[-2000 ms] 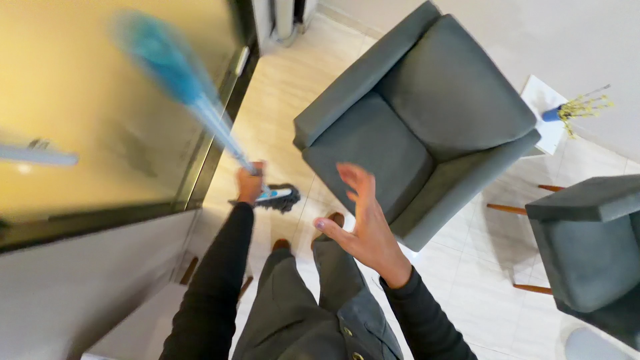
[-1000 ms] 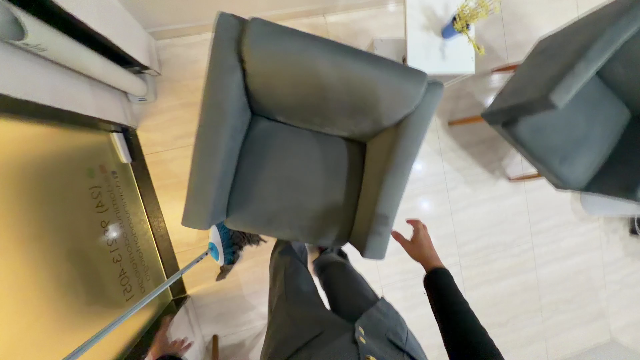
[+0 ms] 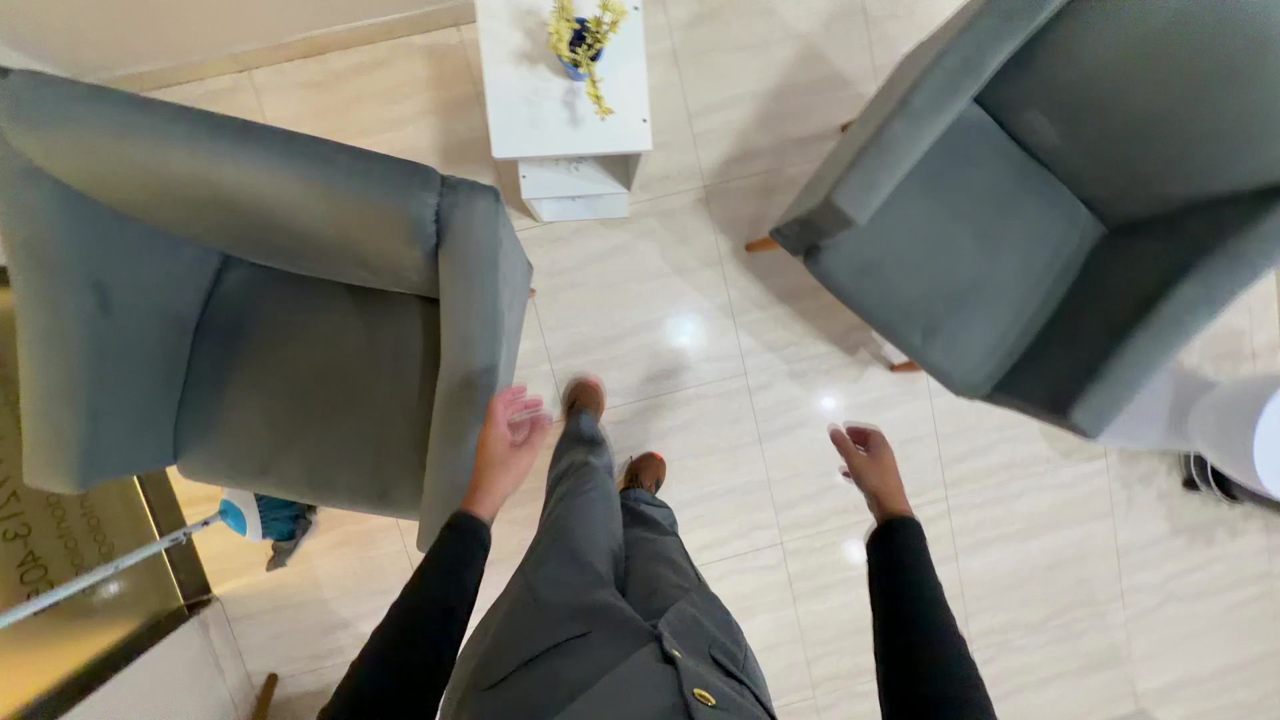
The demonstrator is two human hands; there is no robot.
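My left hand (image 3: 508,447) is empty, its fingers apart and slightly curled, beside the right arm of a grey upholstered armchair (image 3: 310,380); whether it touches the chair I cannot tell. My right hand (image 3: 868,468) hangs over the tiled floor (image 3: 800,600) with loosely curled fingers and nothing in them. A broom or mop with a blue and white head (image 3: 255,515) and dark strands stands at the far left, its light handle (image 3: 110,572) leaning across the gold glass panel, apart from both hands.
A second grey armchair (image 3: 960,220) with wooden legs stands at the right. Between the chairs, near the wall, is a white side table (image 3: 510,120) with yellow sprigs in a blue pot (image 3: 578,55). A gold panel (image 3: 110,600) bears writing at lower left. A round white object (image 3: 1240,435) stands at far right.
My left hand, on the broom or mop handle two seconds ago, has let go of it. The handle now leans at the left, and I have moved past the first armchair. The view has shifted right.
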